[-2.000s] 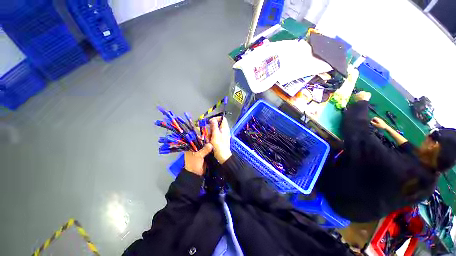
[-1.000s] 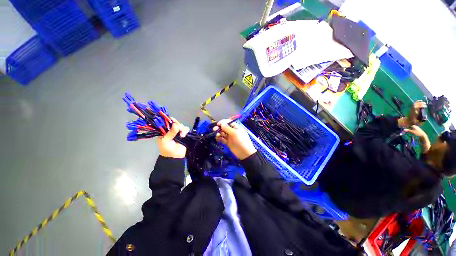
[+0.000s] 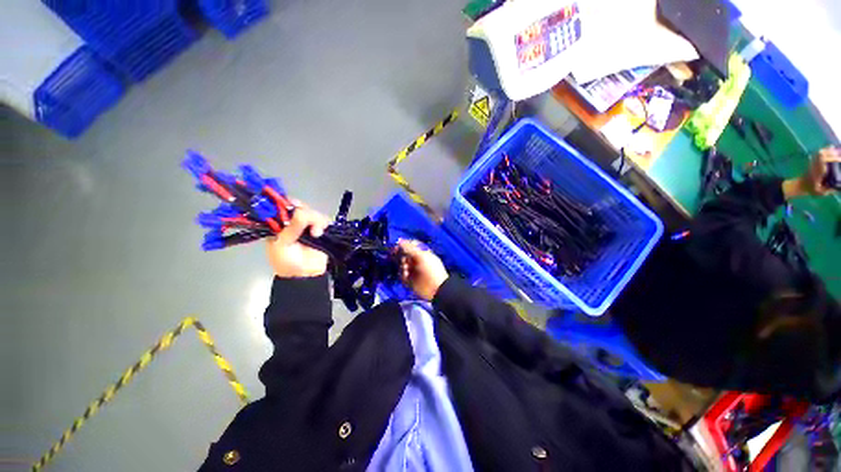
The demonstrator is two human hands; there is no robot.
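My left hand (image 3: 298, 244) is shut around a thick bunch of cable assemblies (image 3: 244, 205). Their blue and red tips fan out to the left, and their chunky black ends (image 3: 355, 258) spread to the right. My right hand (image 3: 421, 267) is at the right edge of the black ends with its fingers curled; whether it grips one is not clear. A large blue mesh crate (image 3: 493, 235) to the right holds many more loose black cables with red tips. A lower blue crate (image 3: 401, 217) shows partly behind the bunch, its inside mostly hidden.
A green-topped bench (image 3: 678, 175) at upper right bears a white counting scale (image 3: 516, 51), papers and cables. A person in dark clothing (image 3: 728, 286) sits right of the mesh crate. A red tray (image 3: 724, 429) is at lower right. Blue crates (image 3: 78, 92) stand upper left. Yellow-black tape (image 3: 120, 383) marks the floor.
My hands, first together on the bunch, have moved apart. My left hand carried the bunch leftward. My right hand, a second ago raised with a red-tipped cable, is now lower by the black ends.
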